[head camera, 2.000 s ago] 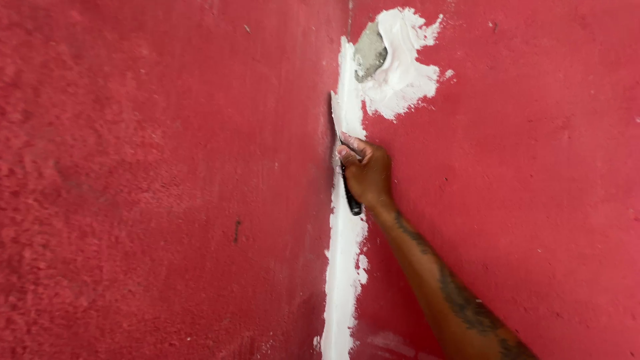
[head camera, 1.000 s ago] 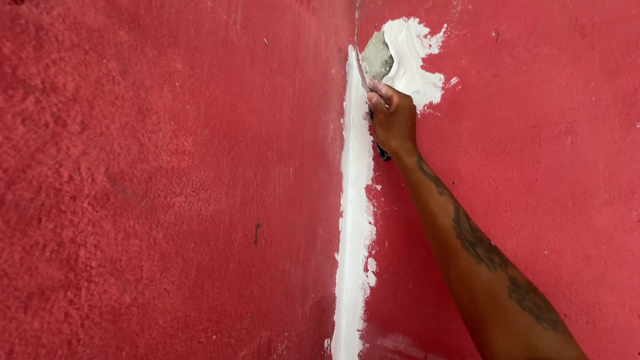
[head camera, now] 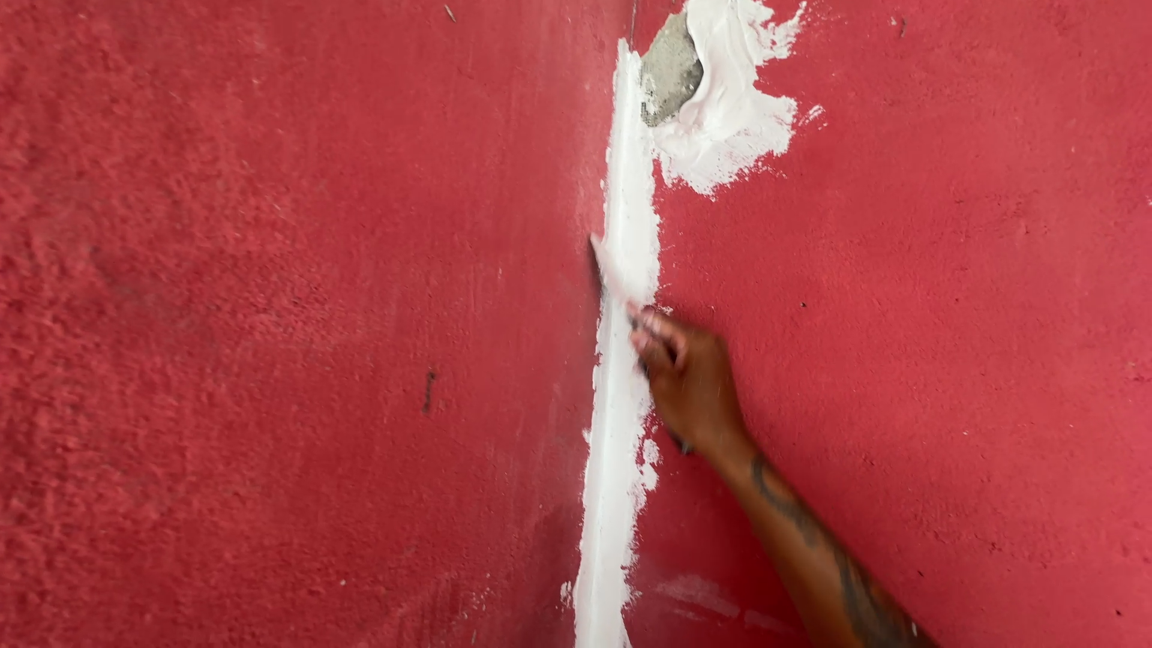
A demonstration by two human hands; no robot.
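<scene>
My right hand [head camera: 688, 378] grips a putty knife [head camera: 615, 274] with a dark handle, its blade slanting up and to the left. The blade is blurred and lies at the left edge of a white filler strip [head camera: 616, 459] that runs down the inside corner of two red walls. Above the hand, a thick smear of white filler [head camera: 733, 126] spreads over the right wall. It borders a bare grey patch [head camera: 673, 72] beside the top of the strip. My left hand is out of the frame.
The rough red left wall [head camera: 270, 270] and the smoother red right wall [head camera: 945, 270] meet at the corner. A small dark mark [head camera: 429, 391] shows on the left wall. A thin crack line rises above the strip.
My right hand, up beside the grey patch one second ago, has moved down along the strip with the putty knife still held. The blade now slants further to the left.
</scene>
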